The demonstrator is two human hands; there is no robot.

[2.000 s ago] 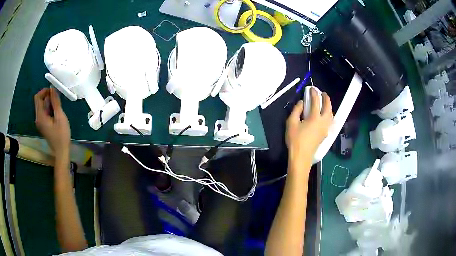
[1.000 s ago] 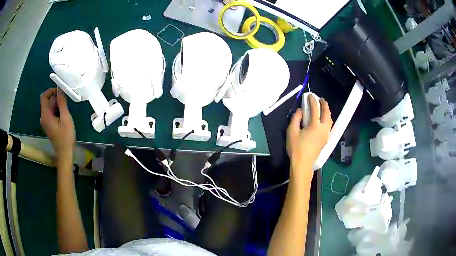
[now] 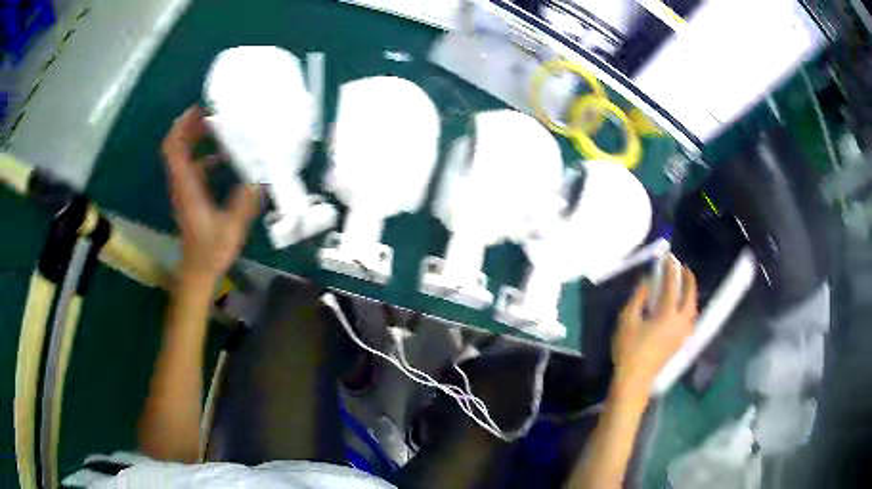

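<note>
Several white cameras stand in a row on the green-matted bench [image 3: 143,181]; the picture is blurred. My left hand [image 3: 212,196] is at the left side of the leftmost camera [image 3: 260,107], fingers and thumb spread; whether it touches the camera is unclear. My right hand [image 3: 655,320] rests over the white computer mouse [image 3: 657,279], which it mostly hides. The rightmost camera [image 3: 612,218] has its thin white antenna pointing towards that hand. Thin white leads [image 3: 435,384] hang below the bench's front edge.
Yellow tape rolls [image 3: 612,134] lie at the back, near a bright monitor [image 3: 731,62]. A bulky black machine [image 3: 779,201] and a white strip [image 3: 712,320] are at the right. More white cameras [image 3: 784,382] are blurred at the lower right. Pale curved tubes [image 3: 43,353] stand at the left.
The view has turned, so the bench appears tilted and shifted right. My left hand has moved up beside the leftmost camera and its fingers have spread. My right hand stays at the mouse.
</note>
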